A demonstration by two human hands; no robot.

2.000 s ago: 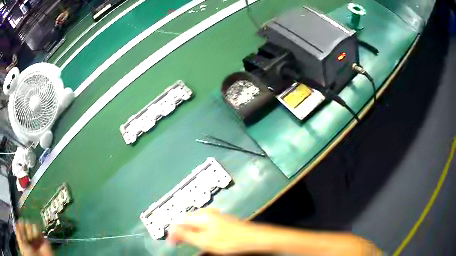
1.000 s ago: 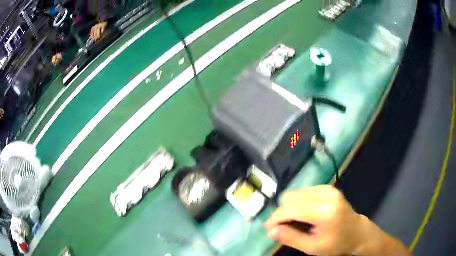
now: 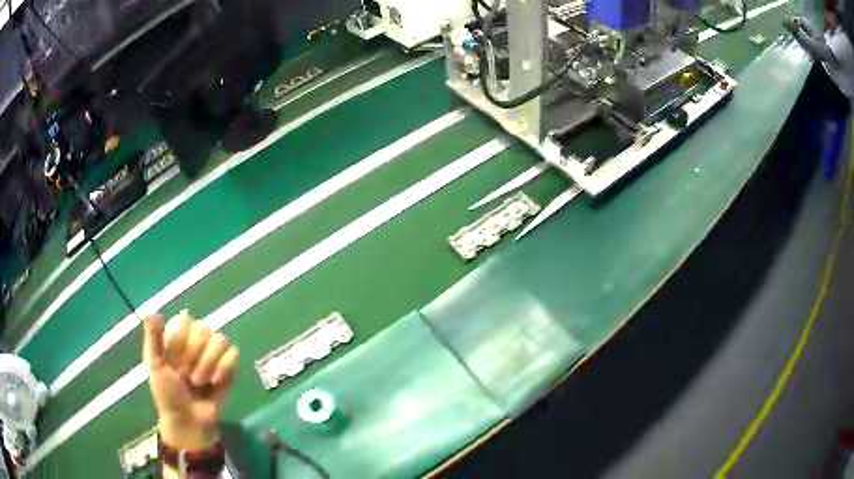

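My left hand point(image 3: 192, 374) is raised at the lower left, with a dark red band on the wrist. Its fingers are curled and the thumb points up; whether it holds a thin wire cannot be told. My right hand is out of view. A green and white solder reel point(image 3: 316, 406) stands on the mat right of my left hand. A silver-white bracket plate point(image 3: 304, 351) lies behind the reel, and another bracket plate point(image 3: 494, 226) lies farther along. Part of a third plate point(image 3: 140, 451) shows beside my wrist.
A machine with a pale frame point(image 3: 655, 145) and a blue part stands on the far bench. A person's arm point(image 3: 824, 51) shows at the upper right. A dark cord point(image 3: 112, 279) runs behind my hand. A white fan point(image 3: 17, 393) is cut off at left. The bench edge point(image 3: 599, 351) curves along the right.
The view has swung right along the bench. The soldering station, tweezers and sponge tray have left the picture. My right hand has gone out of view and my left hand has come up.
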